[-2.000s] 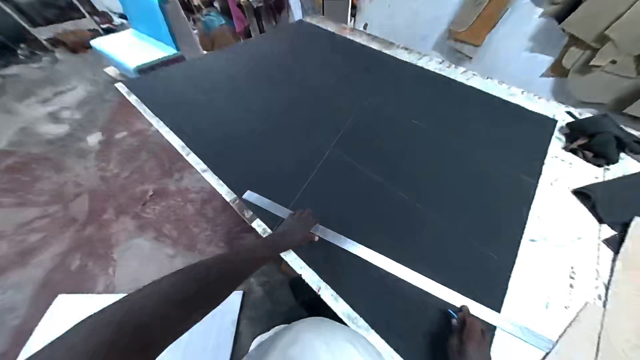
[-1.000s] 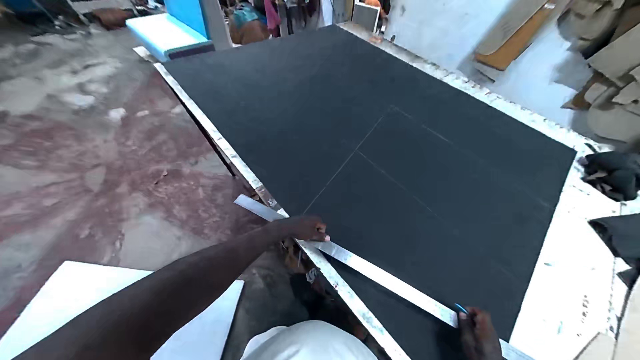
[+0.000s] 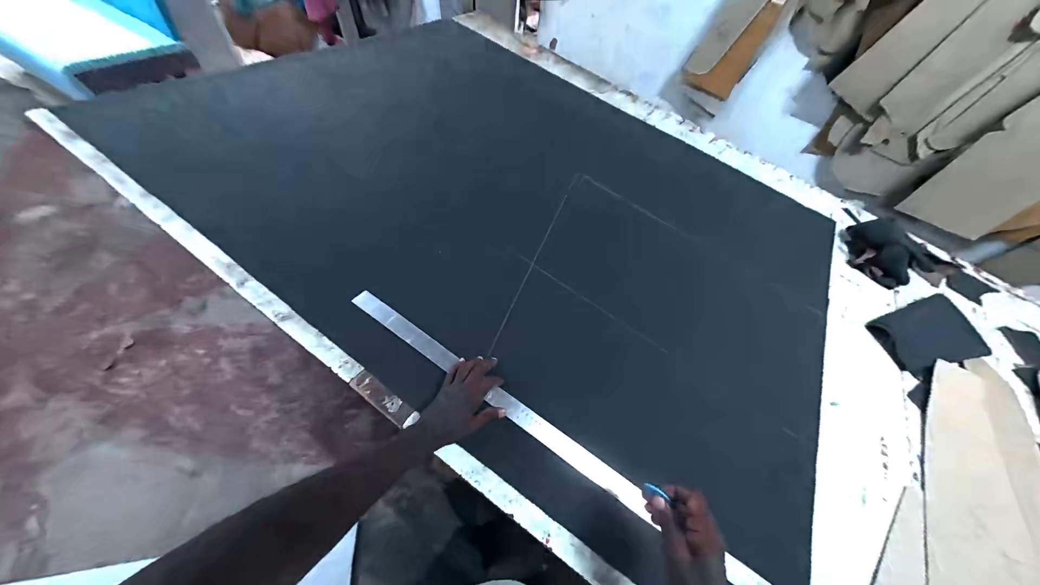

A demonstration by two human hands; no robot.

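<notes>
A large black sheet (image 3: pixel 366 179) covers most of a white-edged table, with thin pale lines drawn on its right half. Across its near part lies a long metal straightedge (image 3: pixel 569 447), running from upper left to lower right. My left hand (image 3: pixel 471 394) presses flat on the straightedge, fingers spread, close to the lower end of a drawn line. Lower right, my right hand (image 3: pixel 689 520) pinches a small blue marking tool (image 3: pixel 656 492) between thumb and fingers, beside the straightedge. What kind of marker it is cannot be told.
Black scraps (image 3: pixel 886 250) and a folded black piece (image 3: pixel 928 333) lie at the table's right side, near tan board pieces (image 3: pixel 971 463). Many tan cut pieces (image 3: pixel 959 89) lean at the upper right. A blue and white block (image 3: pixel 89 36) stands beyond the far left corner.
The straightedge and my left hand have moved inward from the table's near-left edge; the straightedge's left end now lies on the black sheet. The right hand still holds the blue tool. The view has shifted closer.
</notes>
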